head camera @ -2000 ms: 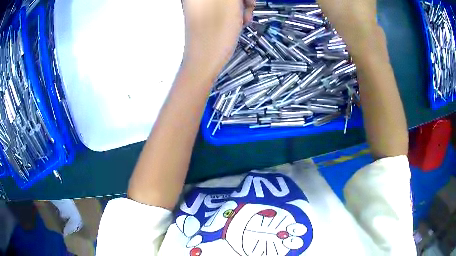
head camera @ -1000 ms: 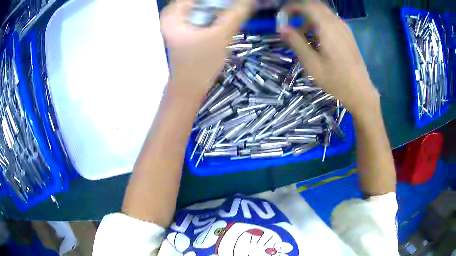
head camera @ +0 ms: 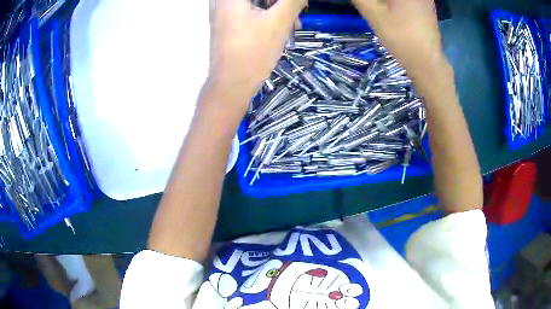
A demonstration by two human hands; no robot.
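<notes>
A blue bin (head camera: 338, 184) full of loose silver shafts (head camera: 326, 114) lies in front of me. My left hand (head camera: 257, 30) is above its upper left corner, and its fingers are cut off by the top edge. My right hand (head camera: 402, 24) is above its upper right side, also with the fingertips out of the picture. I cannot tell whether either hand holds a shaft. A white tray (head camera: 142, 108) lies left of the blue bin, its right part behind my left forearm. A small part of something dark shows between the hands at the top edge.
Blue bins of silver pieces stand at the left edge (head camera: 45, 224) and far right (head camera: 512, 142). One thin piece (head camera: 69, 226) lies beside the left bin. A dark flat object (head camera: 444, 9) shows at the top. A red plastic object (head camera: 513, 193) is beyond the table edge at right.
Compared with one second ago, both hands are higher in the picture and partly cut off by its top edge. The silver thing seen at my left hand then no longer shows.
</notes>
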